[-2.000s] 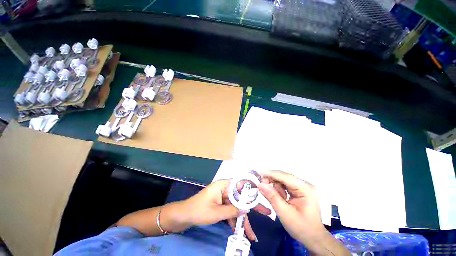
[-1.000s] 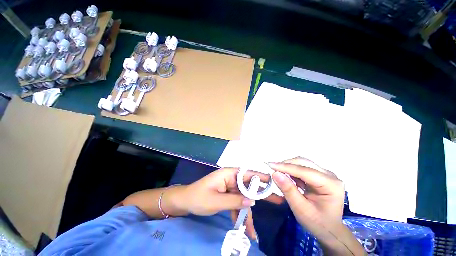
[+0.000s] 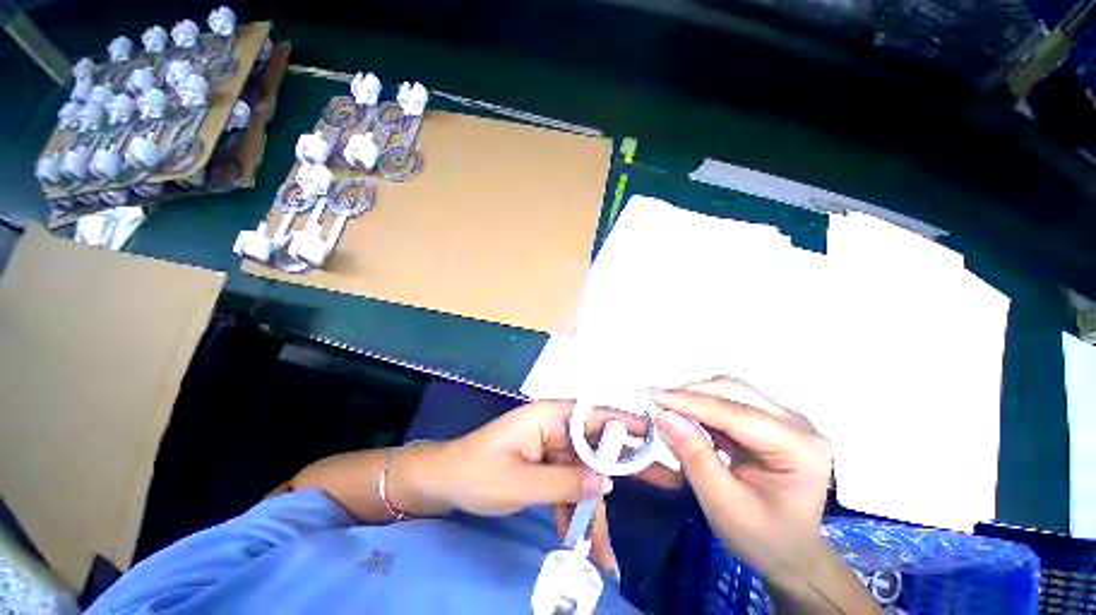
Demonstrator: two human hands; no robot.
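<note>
A white ring-and-arm assembly (image 3: 581, 536) is held over my lap, its ring up and its chunky cap at the bottom edge of the view. My left hand (image 3: 511, 466) grips the ring's lower left side between thumb and fingers. My right hand (image 3: 751, 475) pinches the ring's right side with thumb and index finger. A white piece shows through the ring opening; whether it belongs to a second part I cannot tell. Several similar assemblies (image 3: 305, 249) lie on the left part of a cardboard sheet (image 3: 505, 228).
Stacked cardboard layers with assemblies (image 3: 144, 154) stand at the far left. A bare cardboard sheet (image 3: 96, 384) is nearer left. White paper sheets (image 3: 805, 336) cover the bench on the right. A blue crate with clear film (image 3: 949, 571) is at lower right.
The view has tilted down since the oldest frame. The ring has turned to show a wider opening, and my right hand has shifted slightly right. Little differs from one second ago.
</note>
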